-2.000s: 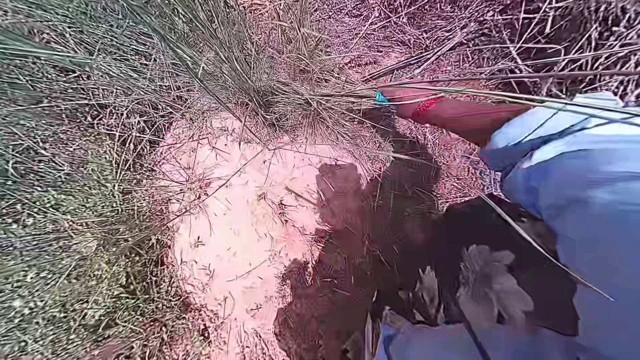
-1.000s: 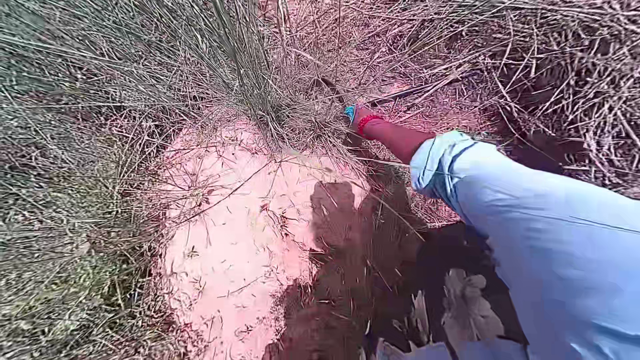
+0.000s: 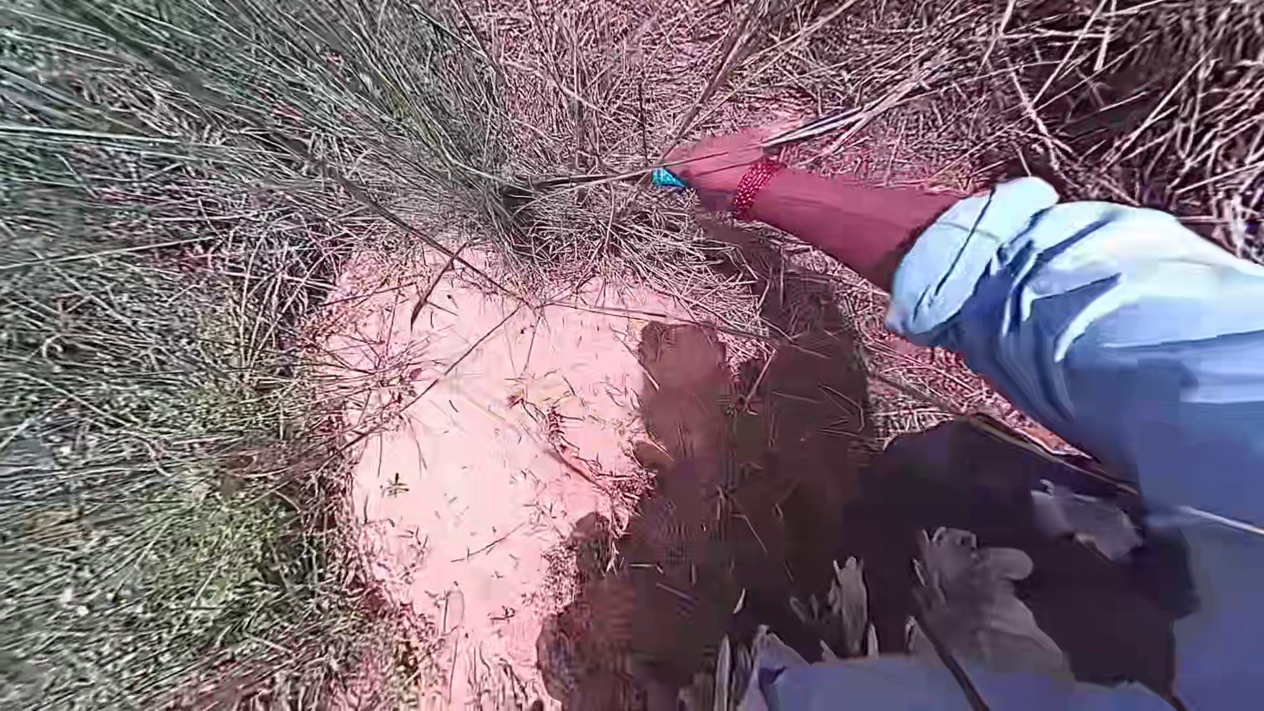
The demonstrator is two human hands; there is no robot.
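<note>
My right hand [image 3: 719, 166] reaches in from the right, with a red beaded bracelet [image 3: 755, 188] at its wrist and a pale blue sleeve [image 3: 1047, 286] rolled up the forearm. Its fingers are closed around a small turquoise object [image 3: 668, 179], of which only a part shows; what it belongs to cannot be told. Long thin grass stalks [image 3: 829, 122] run across and past the hand. To its left stands a tuft of tall grass [image 3: 504, 168], whose base meets dry stems. No left hand is in view.
Bare pinkish soil [image 3: 474, 415] with scattered dry bits lies below the tuft, partly under a dark shadow [image 3: 770, 444]. Green grass [image 3: 197, 553] grows at the left. Dry straw [image 3: 1165, 99] is tangled at the upper right. Pale blue cloth [image 3: 889, 681] shows along the bottom edge.
One second ago a dark curved thing showed just beyond my right hand; it cannot be made out now. Grass stalks again cross the hand, as they did two seconds ago.
</note>
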